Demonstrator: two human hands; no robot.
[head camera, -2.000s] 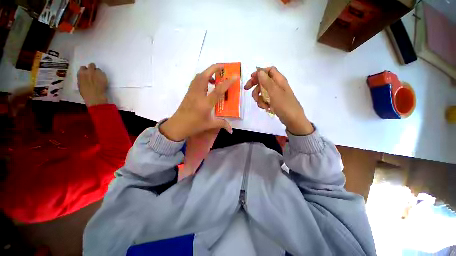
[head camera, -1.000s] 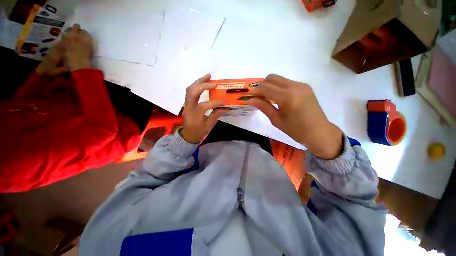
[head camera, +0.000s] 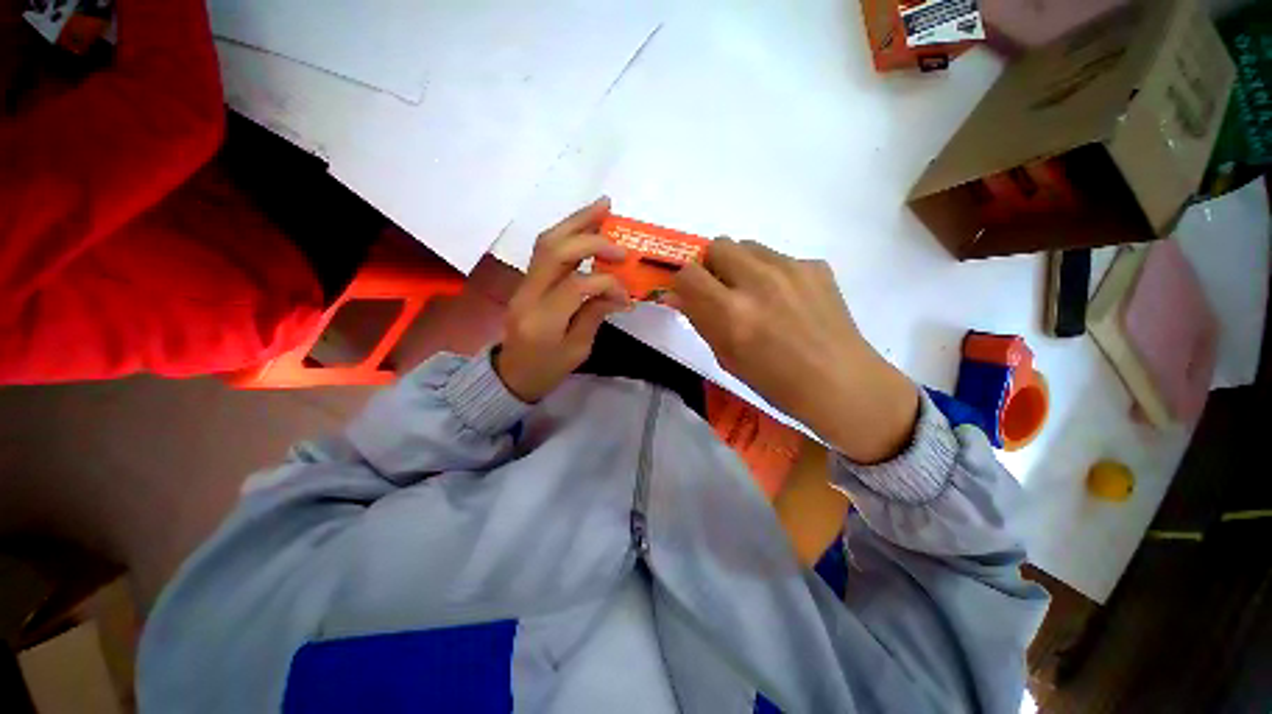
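An orange retail box (head camera: 653, 251) with small white print and a dark slot is held at the table's front edge, in front of my chest. My left hand (head camera: 561, 300) grips its left end, with fingers on the upper and lower edges. My right hand (head camera: 767, 314) is on its right end, fingertips against the orange face near the lower right. Whether a small item is pinched in my right fingertips is hidden. The far sides of the box cannot be seen.
An open brown carton (head camera: 1116, 154) with orange items stands at upper right, beside another orange box (head camera: 921, 31). A blue and orange tape dispenser (head camera: 999, 391), a black slim object (head camera: 1069, 293), a pink notebook (head camera: 1169, 328) and a yellow round object (head camera: 1110, 480) are at right. A person's red sleeve (head camera: 112, 209) is at left.
The view has turned right, so the carton and notebook show more fully and the other person's hands left the picture. Both hands stay on the orange box, which is now slightly tilted.
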